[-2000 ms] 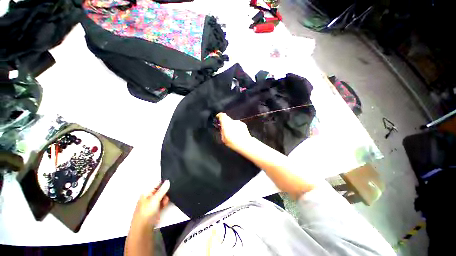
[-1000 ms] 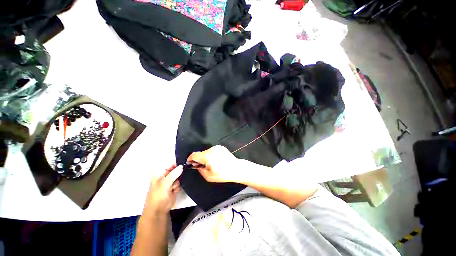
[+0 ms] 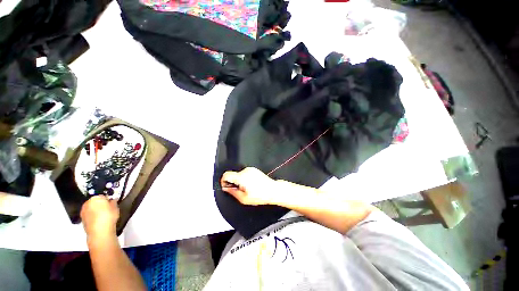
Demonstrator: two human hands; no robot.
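Observation:
A black garment (image 3: 250,148) lies on the white table in front of me, its far right part bunched. My right hand (image 3: 244,186) pinches the garment's near left edge, with a small dark piece at the fingertips. A reddish thread (image 3: 301,150) runs from that hand up to the bunched cloth. No needle can be made out. My left hand (image 3: 101,213) is at the near rim of the white button dish (image 3: 132,170), which holds dark and shiny round pieces; its fingertips are partly hidden, so its grip is unclear.
A second black garment with floral lining (image 3: 213,14) lies beyond. Clear plastic bags (image 3: 51,96) and an olive-brown thread cone (image 3: 37,156) are at left. Another person's forearm (image 3: 14,203) shows at the left edge. A blue basket (image 3: 159,267) and a wooden stool (image 3: 449,204) are below the table.
My left hand has left the garment edge and moved left to the dish. My right hand has stayed at the edge since about a second ago. The other forearm has appeared.

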